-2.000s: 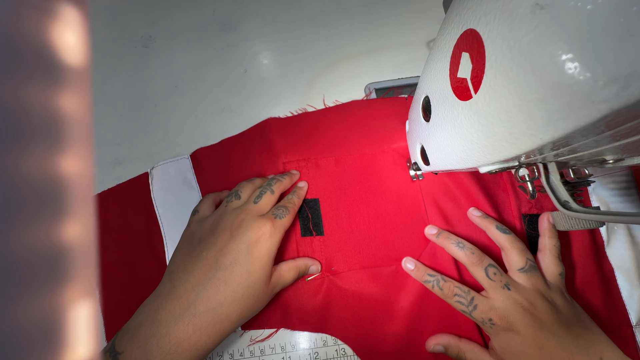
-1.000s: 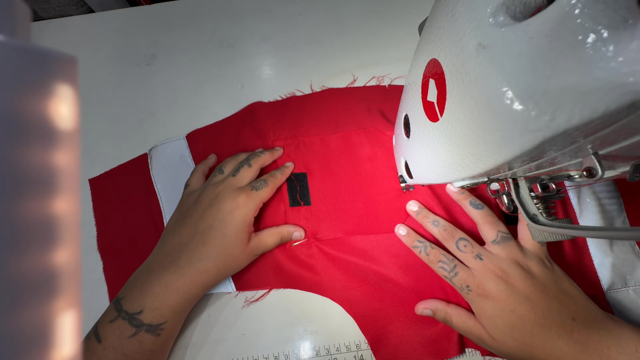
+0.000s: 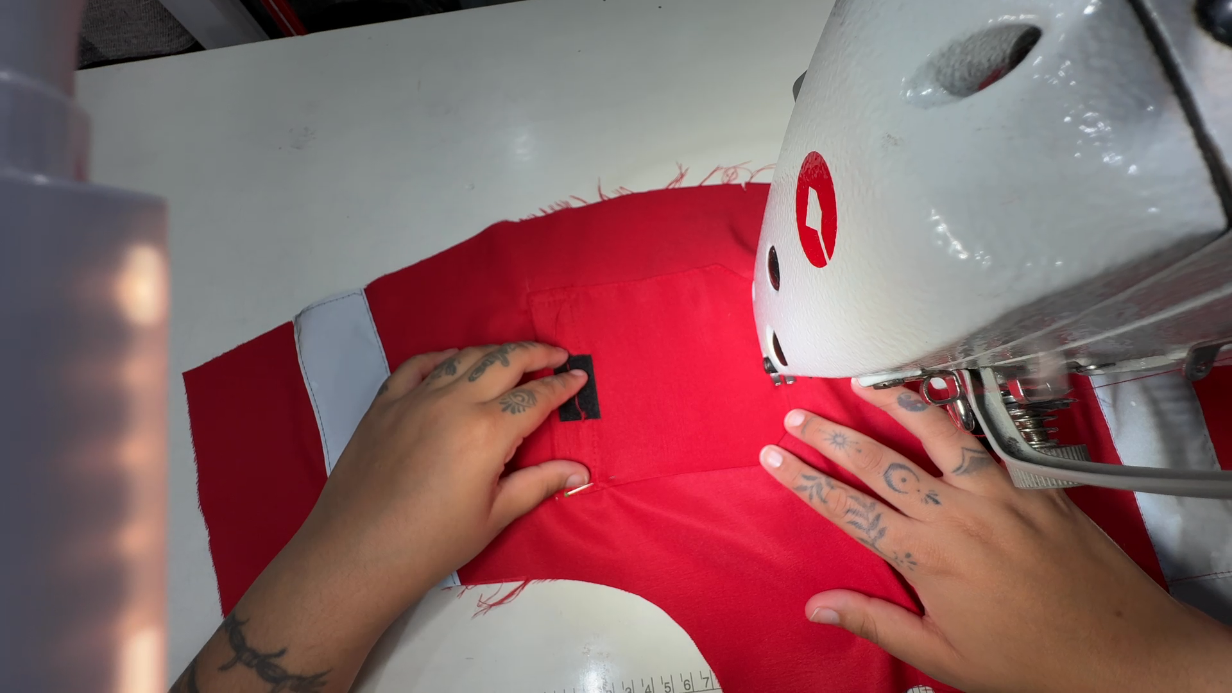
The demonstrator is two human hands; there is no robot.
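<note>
A red fabric panel point(image 3: 674, 327) with pale reflective strips point(image 3: 342, 356) lies under the head of a white sewing machine point(image 3: 962, 212). Stitched on it is a red patch pocket, with a black hook-and-loop piece point(image 3: 590, 395) near its left edge. My left hand point(image 3: 452, 443) rests on the cloth, fingertips at the black piece and thumb beside a small pin point(image 3: 578, 489). Flat on the fabric right of the pocket lies my right hand point(image 3: 924, 520), fingers spread, one fingertip partly under the machine head. The needle area is mostly hidden by the head.
A pale tabletop point(image 3: 433, 125) lies beneath the cloth. Printed ruler marks point(image 3: 669, 683) show at the bottom edge. A blurred, lit translucent column point(image 3: 82, 433) stands close at the left. The machine's metal tension parts point(image 3: 1035, 423) hang above my right hand.
The view has shifted. The black piece at the machine's right, visible two seconds ago, is now out of sight. Both hands stay on the cloth, and my left fingertips now touch the black piece.
</note>
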